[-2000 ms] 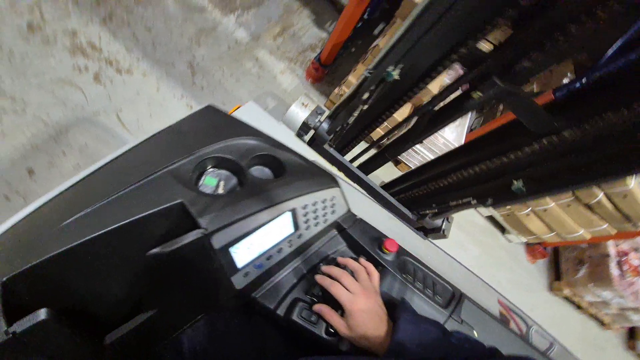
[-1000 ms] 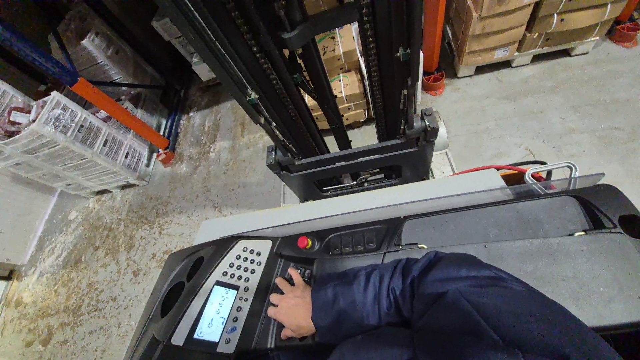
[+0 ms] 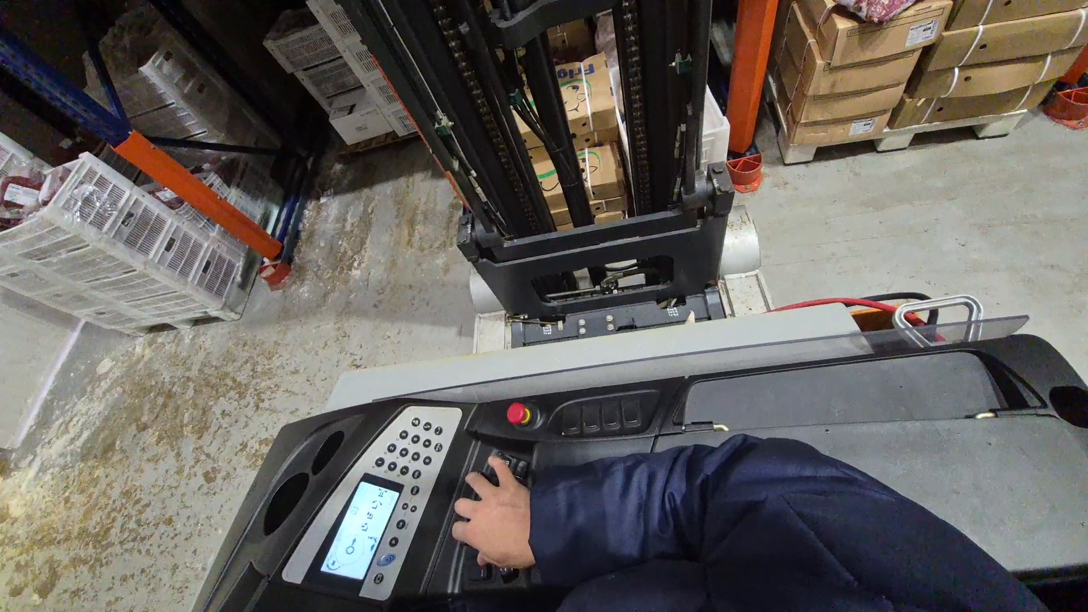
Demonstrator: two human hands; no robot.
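My right hand (image 3: 497, 520), in a dark blue sleeve (image 3: 629, 510), lies palm down over the black control levers (image 3: 512, 463) of a forklift truck's console. Its fingers are spread; what lies beneath the palm is hidden. Left of the hand are a lit display (image 3: 361, 529) and a keypad (image 3: 414, 446) of round buttons. A red emergency stop button (image 3: 518, 414) and a row of dark switches (image 3: 601, 415) sit beyond it. The black lift mast (image 3: 595, 255) stands upright in front of the console. My left hand is out of view.
White plastic crates (image 3: 140, 242) stand at the left by an orange and blue rack (image 3: 200, 195). Cardboard boxes (image 3: 858, 81) on a pallet (image 3: 901, 136) are at the upper right, near an orange rack post (image 3: 750, 76). More boxes (image 3: 586, 170) show behind the mast.
The view has swung strongly since two seconds ago, bringing the mast upright and the crates into sight. My right hand stays at the same console controls.
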